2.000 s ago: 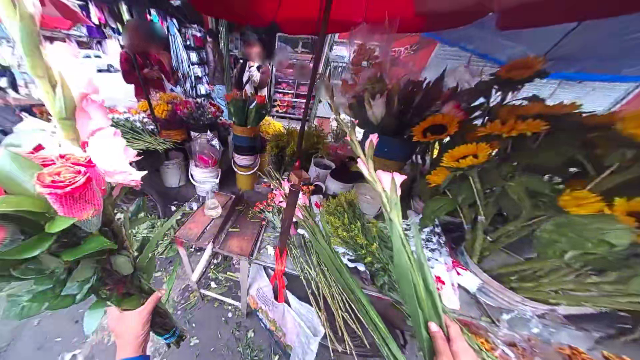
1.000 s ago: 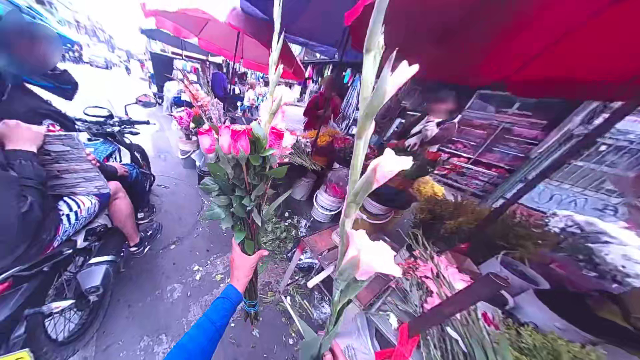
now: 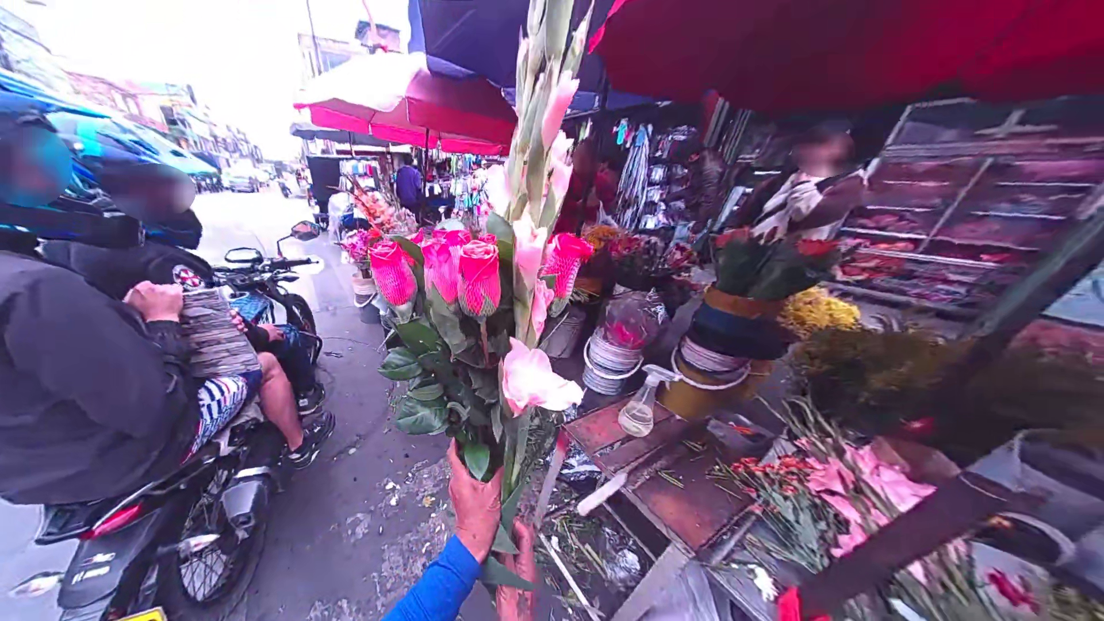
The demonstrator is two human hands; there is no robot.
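Note:
My left hand (image 3: 474, 500), in a blue sleeve, is closed around the stems of a bunch of pink roses (image 3: 479, 276) in mesh sleeves, with green leaves below the blooms. Just right of it and lower, my right hand (image 3: 516, 569) grips the lower stem of a pale pink gladiolus (image 3: 535, 379). The gladiolus stands upright against the right side of the roses, its tip reaching the top of the view. Leaves and stems partly hide the fingers of both hands.
At left, two people sit on a motorcycle (image 3: 216, 535). A low wooden table (image 3: 690, 492) holds a spray bottle (image 3: 640, 405). Flower buckets (image 3: 612, 362) stand behind it; cut pink flowers (image 3: 862, 492) lie at right beside a slanting pole (image 3: 931, 526). A person stands behind the buckets.
The gladiolus, held apart from the roses at the right two seconds ago, now stands against them. My right hand has come close beside my left. The view has swung left toward the street.

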